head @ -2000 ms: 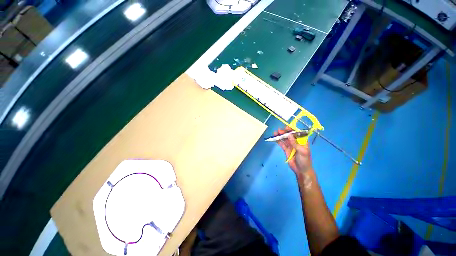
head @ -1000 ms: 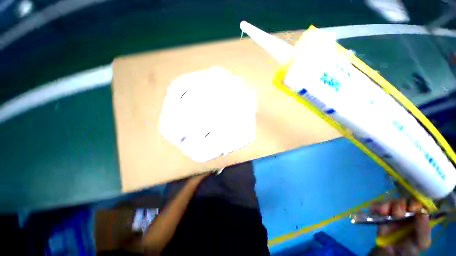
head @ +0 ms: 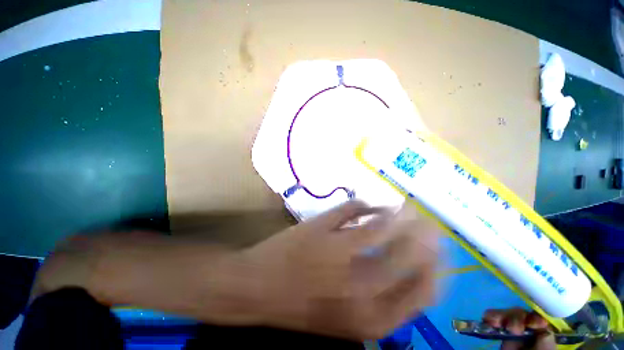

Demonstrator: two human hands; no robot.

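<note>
The white panel [head: 318, 147] lies on the cardboard sheet, with a thin dark-red wire loop and grey-blue tabs on it. The yellow caulking gun [head: 472, 249] with its white cartridge slants from lower right, its front end over the panel's right part. The nozzle is lost in white glare. My right hand [head: 523, 321], cut off by the bottom edge, grips the gun's rear; a thin metal tool [head: 479, 330] shows by its fingers. My left hand [head: 362, 273] is blurred, in front of the panel's near edge and left of the cartridge; whether it holds anything is unclear.
The cardboard sheet [head: 212, 102] lies over the green bench [head: 82, 137]. Crumpled white lumps [head: 553, 78] lie at the right, past the cardboard's edge. Small dark pieces [head: 579, 181] lie on the green surface there. Blue floor shows below the gun.
The gun was lying on the bench, then was raised, and is now over the panel. My left hand has come up from the near edge to the panel's front. The view has shifted and turned.
</note>
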